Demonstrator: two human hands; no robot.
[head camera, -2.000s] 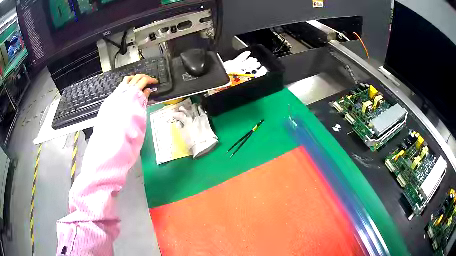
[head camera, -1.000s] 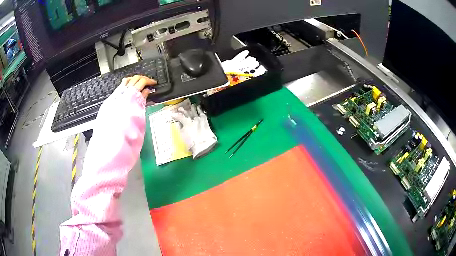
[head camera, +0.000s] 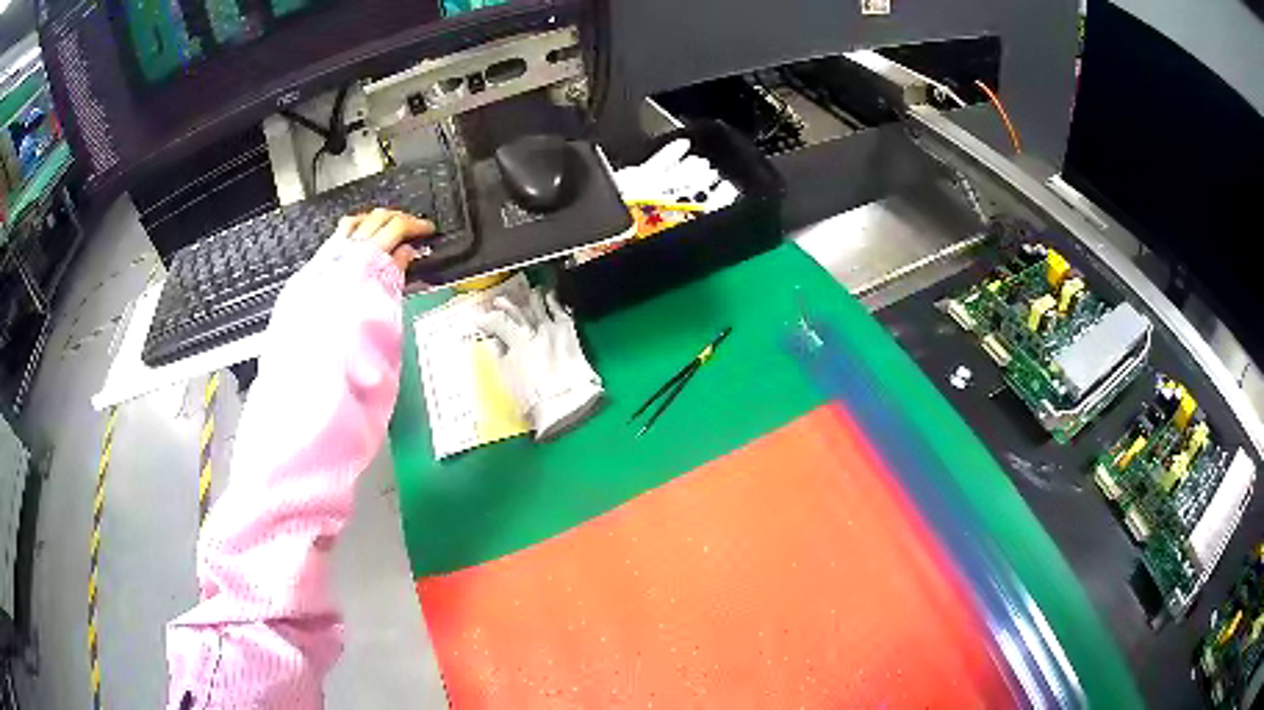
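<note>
My left hand (head camera: 387, 233), bare below a pink striped sleeve, rests on the right part of the black keyboard (head camera: 277, 250). Its fingers are bent over the keys and it holds nothing; the fingertips are small and partly unclear. My right hand is not in view. The dark monitor (head camera: 236, 63) above the keyboard shows part of a green board image. A black mouse (head camera: 538, 171) lies on a dark pad right of the keyboard, untouched.
Whitish gloves (head camera: 548, 364) lie on papers (head camera: 451, 368). Black tweezers (head camera: 681, 383) lie on the green mat (head camera: 513, 506), beyond the red mat (head camera: 707, 583). A black box (head camera: 679, 264) holds small items. Green circuit boards (head camera: 1054, 333) sit on a black carrier (head camera: 970, 416) at right.
The circuit boards and black carrier have shifted slightly towards the lower right, and more of the silver bed shows behind them. My left hand has stayed on the keyboard.
</note>
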